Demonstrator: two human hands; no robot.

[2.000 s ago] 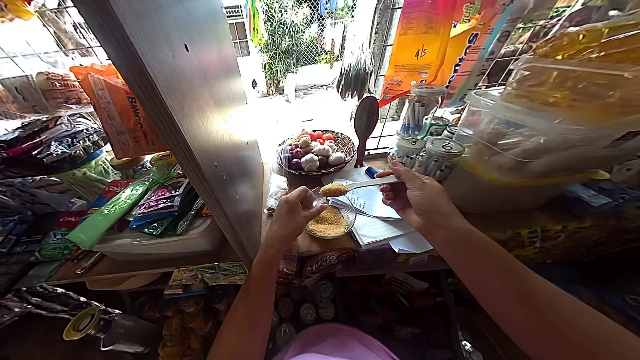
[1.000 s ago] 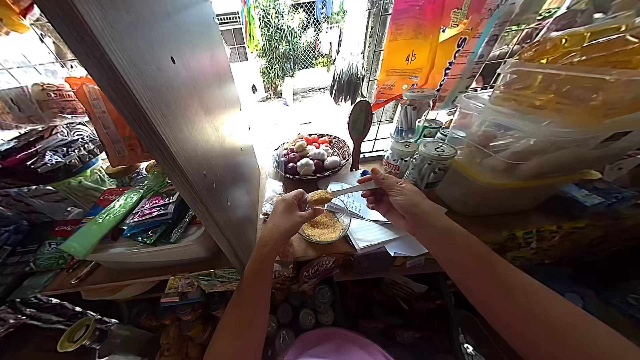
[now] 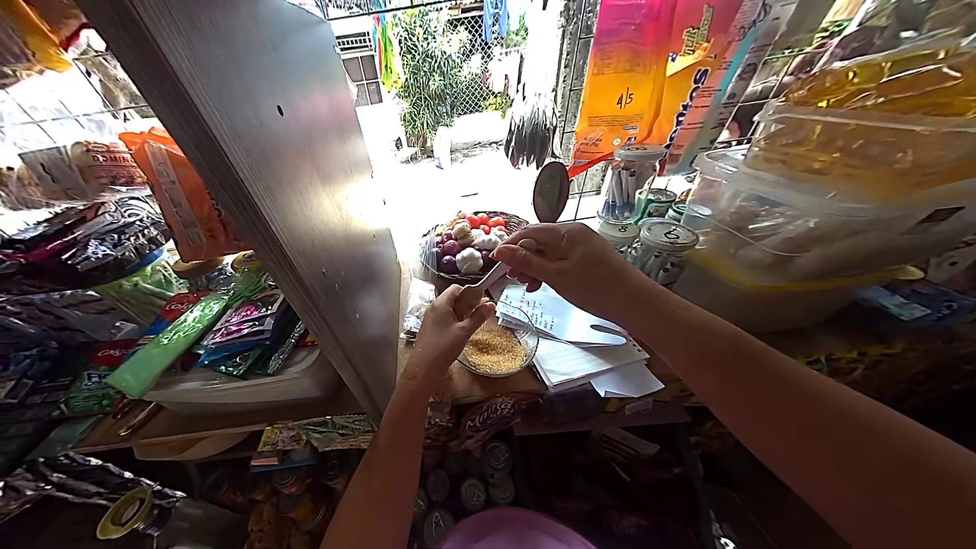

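A clear bowl of golden-brown granules (image 3: 496, 351) stands on the wooden counter. Above its left rim is my left hand (image 3: 450, 324), its fingers closed around something small that is mostly hidden, perhaps a clear bag. My right hand (image 3: 553, 259) grips the handle of a white plastic spoon (image 3: 492, 276), whose lower end meets the fingers of my left hand. Papers with handwriting (image 3: 579, 351) lie right of the bowl, with a metal utensil (image 3: 610, 334) on them. Behind my hands sits a woven basket (image 3: 521, 221) with garlic (image 3: 468, 261), red onions and tomatoes.
A wooden partition (image 3: 282, 168) rises at the left, beside a plastic tub (image 3: 252, 389) of packets. Lidded jars (image 3: 666, 248) and large clear containers (image 3: 816, 221) stand at the right. A clear plastic bag (image 3: 418, 305) lies left of the bowl. Cans (image 3: 473, 494) are below the counter.
The spoon, earlier level and heaped with granules above the bowl, is now tilted down into the fingers of my left hand. My right hand has risen and moved closer to my left.
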